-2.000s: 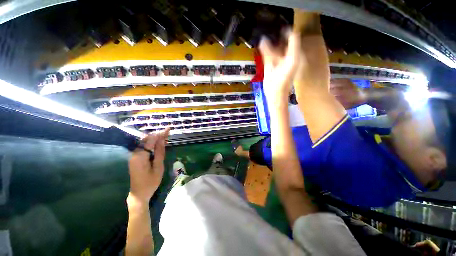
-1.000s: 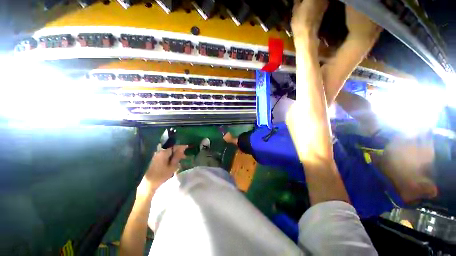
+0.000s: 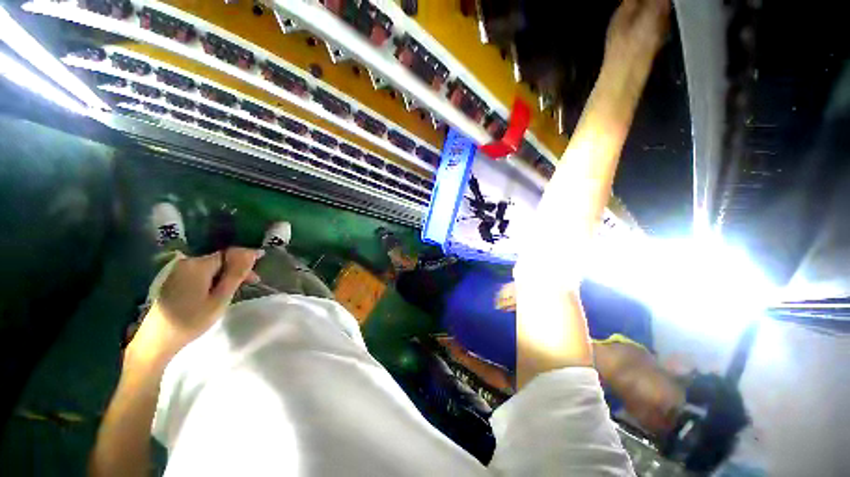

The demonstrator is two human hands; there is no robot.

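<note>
My left hand [image 3: 207, 284] is low at the left, in front of my body, with fingers curled; a dark patch shows between them, and whether it is an object I cannot tell. My right hand [image 3: 641, 17] is raised to the top edge, at the dark upper part of the rack; its fingers are partly cut off and what they touch is unclear. A blue tray [image 3: 449, 191] with white lining lies across the shelves, with several black adapters [image 3: 491, 222] inside. A red tag [image 3: 511, 130] is on the white shelf edge just above the tray.
Rack shelves [image 3: 280, 76] slant across the upper left. A person in a blue shirt [image 3: 480, 303] is beside my right arm, low. An orange-brown stool [image 3: 359, 292] stands on the green floor. Bright glare covers the right; a tube light [image 3: 47, 70] is upper left.
The view has turned, so the shelves now slant. My left hand sits lower left, and the dark and silver item seen at it is no longer clear. The tray's adapters show more clearly.
</note>
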